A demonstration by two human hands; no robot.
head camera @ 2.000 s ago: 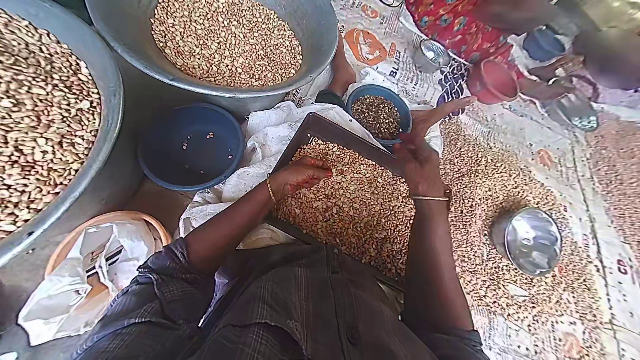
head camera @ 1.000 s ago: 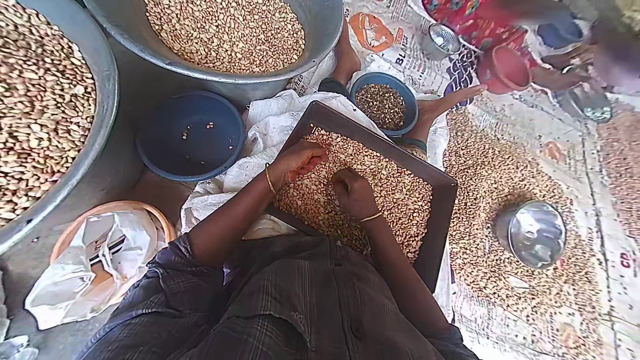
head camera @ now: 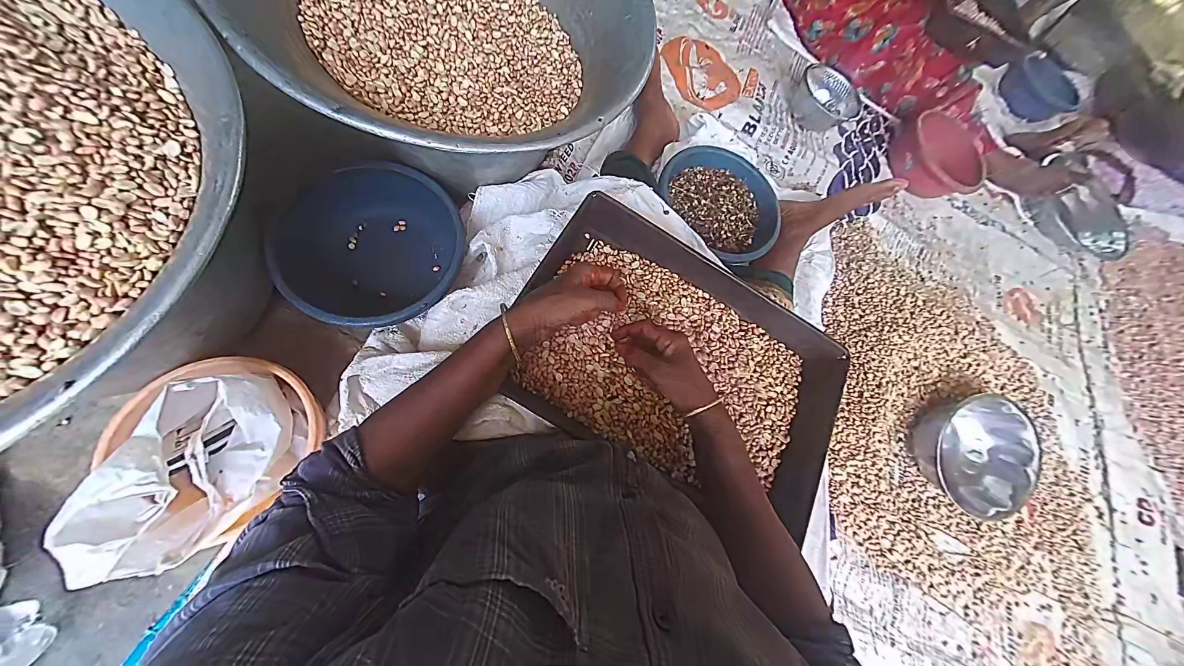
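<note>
A dark rectangular tray (head camera: 823, 407) lies tilted across my lap, filled with pale and reddish shelled nuts or beans (head camera: 740, 356). My left hand (head camera: 578, 298) is over the tray's upper left part, fingers curled low over the nuts. Close beside it, my right hand (head camera: 661, 359) has its fingers bent toward the left one, near the middle of the tray. Whether either hand pinches a nut is too small to tell. Beyond the tray's far edge stands a blue bowl (head camera: 772, 203) holding darker bits.
Two big metal basins (head camera: 222, 185) of nuts stand left and ahead. A blue basin (head camera: 314, 264) holds a few nuts. An orange tub (head camera: 310, 398) with a plastic bag sits lower left. At right, a steel bowl (head camera: 990, 458) rests on spread nuts; another person's hand (head camera: 1045, 171) is farther off.
My right hand was at the tray's far right corner two seconds ago, then came in over the nuts. It is now close to my left hand, its fingers less closed than one second ago.
</note>
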